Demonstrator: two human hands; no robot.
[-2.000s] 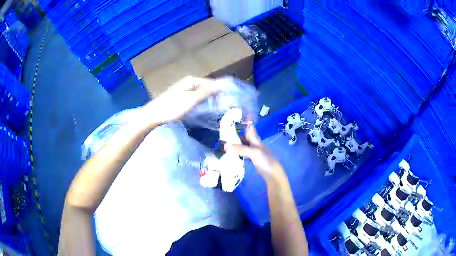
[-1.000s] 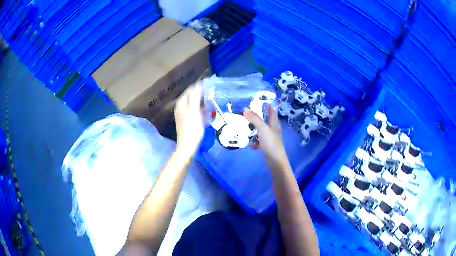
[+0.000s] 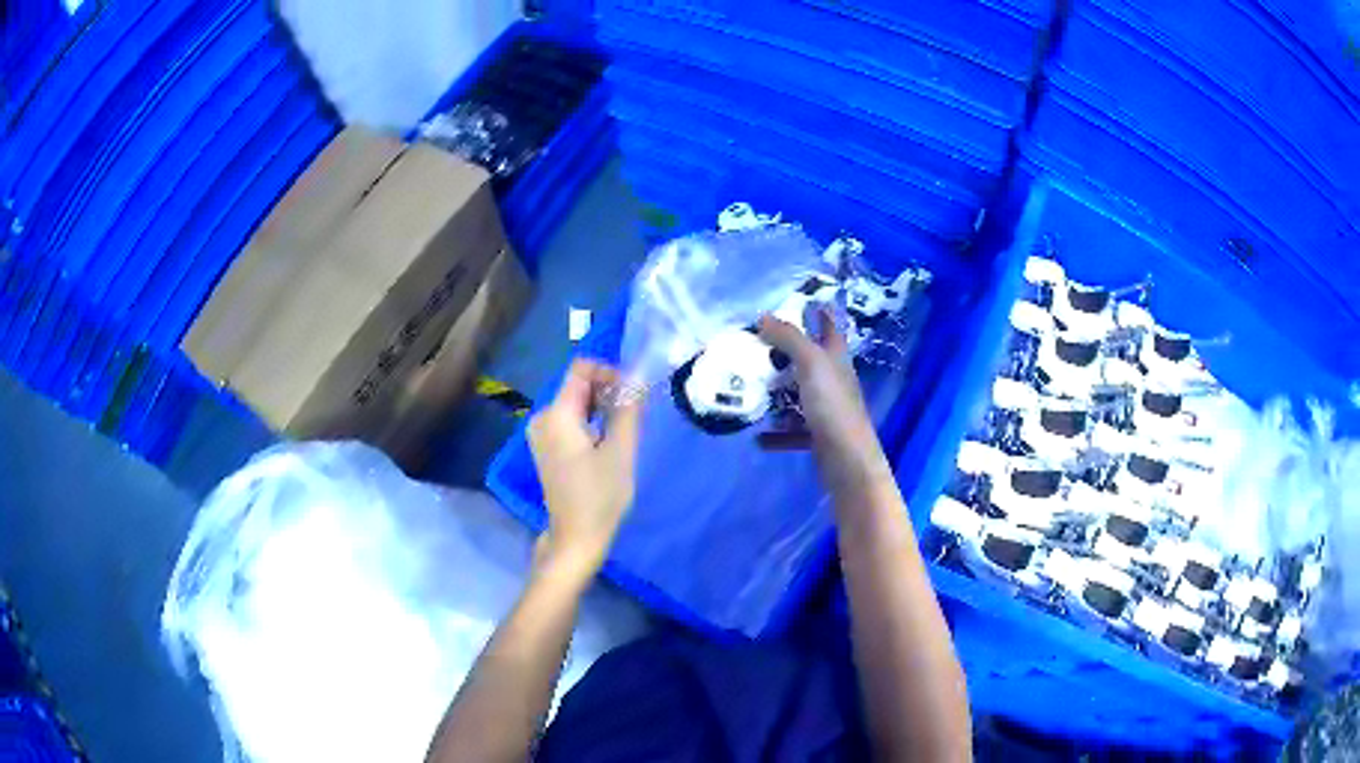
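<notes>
My right hand [image 3: 817, 391] grips a white assembly with a dark round rim [image 3: 731, 382] over the smaller blue crate [image 3: 515, 474]. A clear plastic bag [image 3: 689, 292] spreads beside and behind the assembly and seems to cover its upper part; how far the part is inside it I cannot tell. My left hand [image 3: 585, 450] is at the left, its thumb and fingertips pinching the bag's near-left edge. Several bare white assemblies [image 3: 880, 298] lie at the far end of the crate, partly hidden by the bag and my right hand.
A high blue crate at the right holds dense rows of bare assemblies [image 3: 1062, 418] with loose cloudy film [image 3: 1268, 477] over them. A large white plastic sack [image 3: 343, 596] is at lower left. A brown cardboard box [image 3: 351, 268] stands behind it. Blue crate stacks [image 3: 806, 119] rise behind.
The view has swung right. The white assembly stays in my right hand and has turned, with the bag now around or against it. My left hand has moved from the bag's top to its near-left edge.
</notes>
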